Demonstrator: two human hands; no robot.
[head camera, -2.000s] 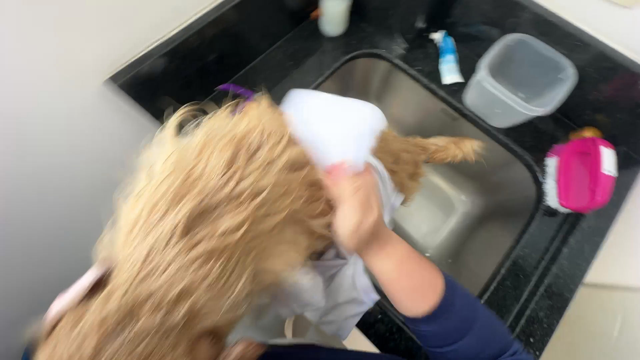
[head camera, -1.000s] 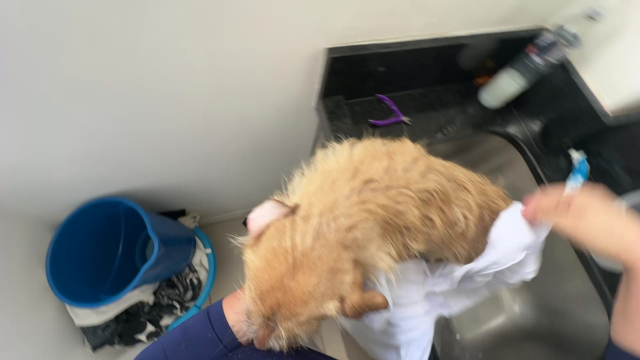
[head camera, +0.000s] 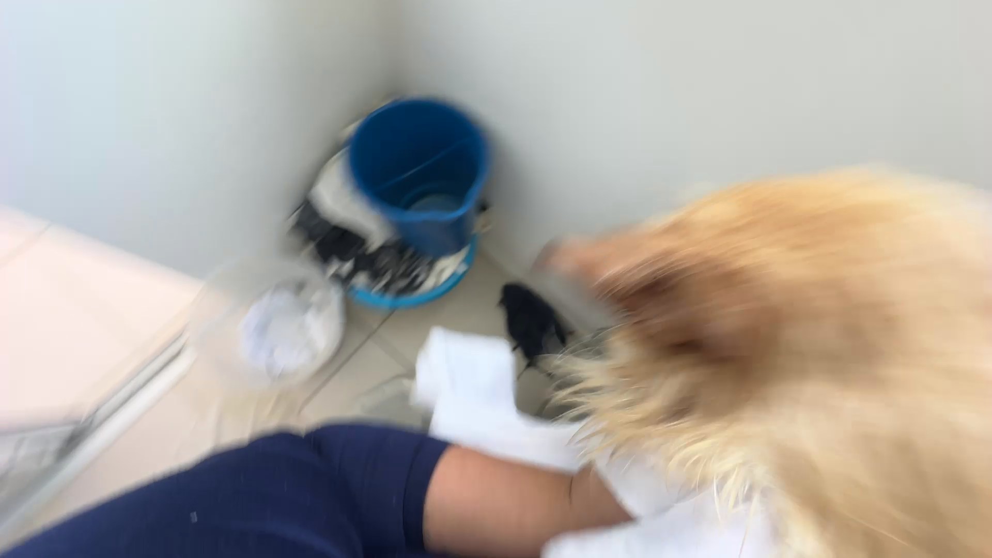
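Observation:
A dog with damp golden fur (head camera: 837, 372) fills the right side of the head view, blurred by motion, one ear toward the wall. White cloth (head camera: 480, 418) hangs below and beside the dog. My left forearm, in a navy sleeve, reaches from the bottom left beneath the dog; the left hand itself is hidden by fur and cloth, so its grip cannot be told. My right hand is outside the picture.
A blue bucket (head camera: 418, 170) stands in the corner on a blue-rimmed tub (head camera: 411, 298) with black and white cloth. A clear round bin (head camera: 267, 325) with white contents is left of it. A black object (head camera: 533, 322) lies on the tiled floor.
The view has swung far left and down, from the sink to the floor corner. My right hand, at the white cloth a second ago, is out of sight.

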